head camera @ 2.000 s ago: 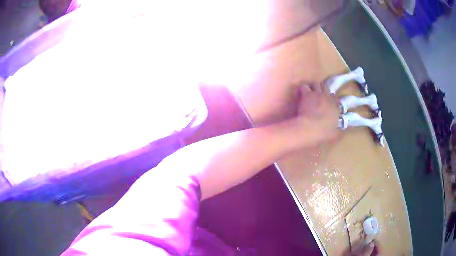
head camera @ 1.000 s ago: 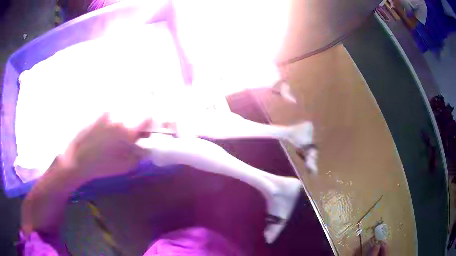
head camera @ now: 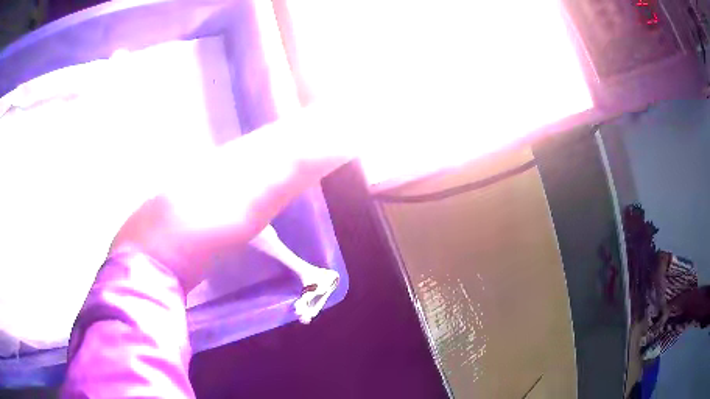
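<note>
My left arm point(head camera: 233, 203), with a pink-lit sleeve, comes in from the bottom left. It bends and reaches up and right across the blue tote. My left hand is lost in white glare, so its fingers and anything in them cannot be made out. One white leg-and-foot piece point(head camera: 293, 263) shows below the forearm, with its foot end by the tote's near right corner. Its upper end is hidden by the arm. The blue tote point(head camera: 268, 312) holds a washed-out white liner sheet. My right hand is not in view.
The tan worktop point(head camera: 483, 234) lies right of the tote, with a shiny taped patch and part of a thin stick point(head camera: 533, 386) at the bottom edge. A green belt point(head camera: 588, 234) runs beside it. A glaring housing stands above. A person's striped clothing point(head camera: 676, 292) shows at far right.
The view has shifted. The legs held over the tote's edge are gone from there; one shows in the tote. My left arm now reaches up and right. The dish and the hand beside it have left view.
</note>
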